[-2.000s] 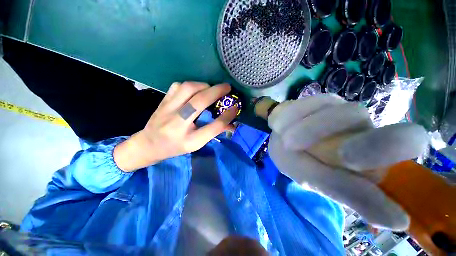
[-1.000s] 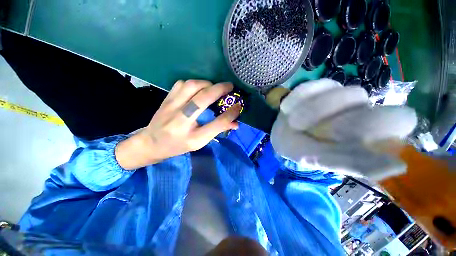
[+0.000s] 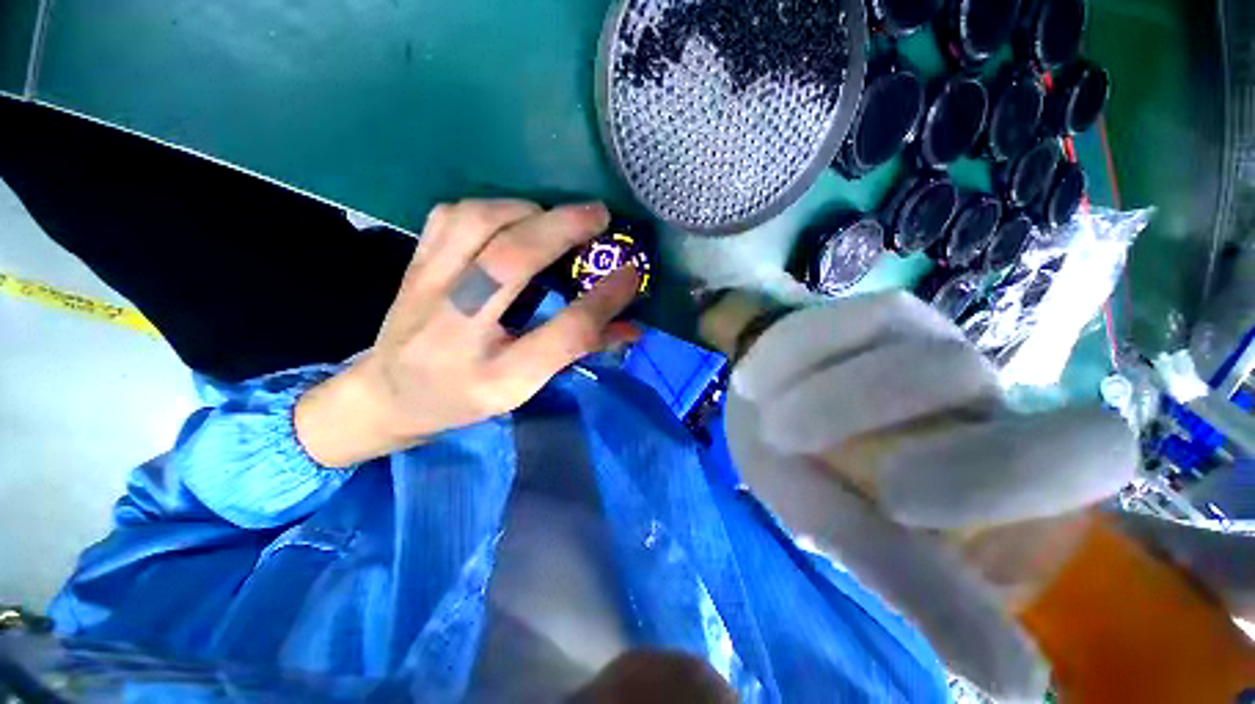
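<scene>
My bare left hand [image 3: 468, 316] holds a round black unit [image 3: 610, 263] at the bench edge, its purple-yellow patterned face up between thumb and fingers. My right hand [image 3: 895, 454], in a pale grey glove, is closed around the orange electric screwdriver [image 3: 1135, 619]. The screwdriver's tan nose points left, a little to the right of the unit and apart from it. Its thin tip is blurred. The round grey screw plate [image 3: 730, 158] lies beyond my hands, with small black screws [image 3: 736, 48] heaped on its far part.
Rows of black units [image 3: 952, 121] stand right of the plate. One with a shiny face [image 3: 846, 253] is nearest the glove. A crinkled clear plastic bag [image 3: 1074, 296] lies at right. A blue bin [image 3: 672, 369] is below the bench edge. A red-orange line runs beyond the units.
Since one second ago, my right hand and the screwdriver have moved down and slightly left, away from the plate, uncovering the shiny-faced unit. My left hand and its unit have shifted slightly left.
</scene>
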